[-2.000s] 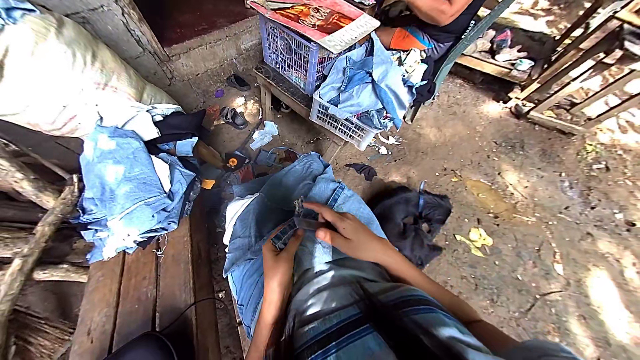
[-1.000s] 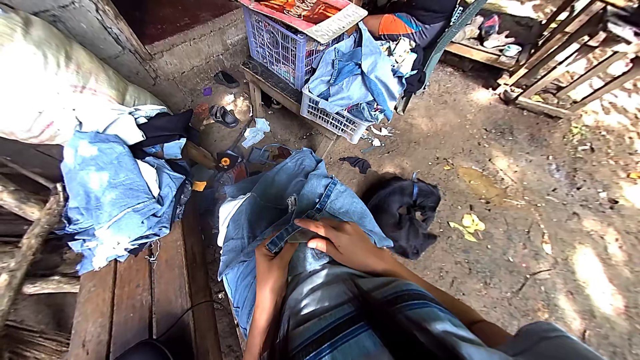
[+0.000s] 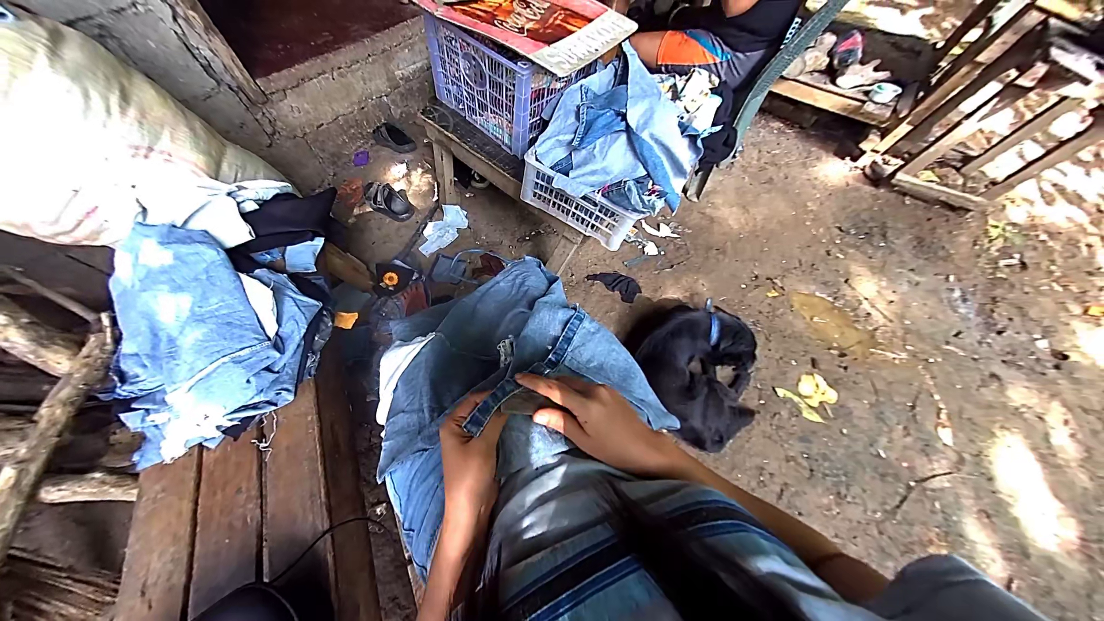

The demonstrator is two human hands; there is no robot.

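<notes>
Blue denim garment (image 3: pixel 535 302) lies spread over my lap, with a darker stitched denim strip (image 3: pixel 565 336), like a waistband, running across it. My left hand (image 3: pixel 470 435) grips the near end of this strip between thumb and fingers. Over the strip and the cloth beside it rests my right hand (image 3: pixel 586 418), its thumb and fingertips pinching at the denim; a small dull-coloured piece shows between the two hands, too unclear to name. A frayed spot shows in the cloth just beyond the hands. White cloth (image 3: pixel 401 366) pokes out at the garment's left edge.
Denim pieces (image 3: pixel 207 328) are heaped on the wooden bench (image 3: pixel 228 509) at left, beside a large sack (image 3: pixel 103 129). A black dog (image 3: pixel 694 371) lies curled on the dirt at right. Ahead stand a purple crate (image 3: pixel 483 82) and a white basket (image 3: pixel 578 207) of denim; a person (image 3: pixel 703 47) sits behind.
My hands have stayed close together on the denim. Two seconds ago they were closer around the strip; now more of the strip lies exposed beyond my fingers.
</notes>
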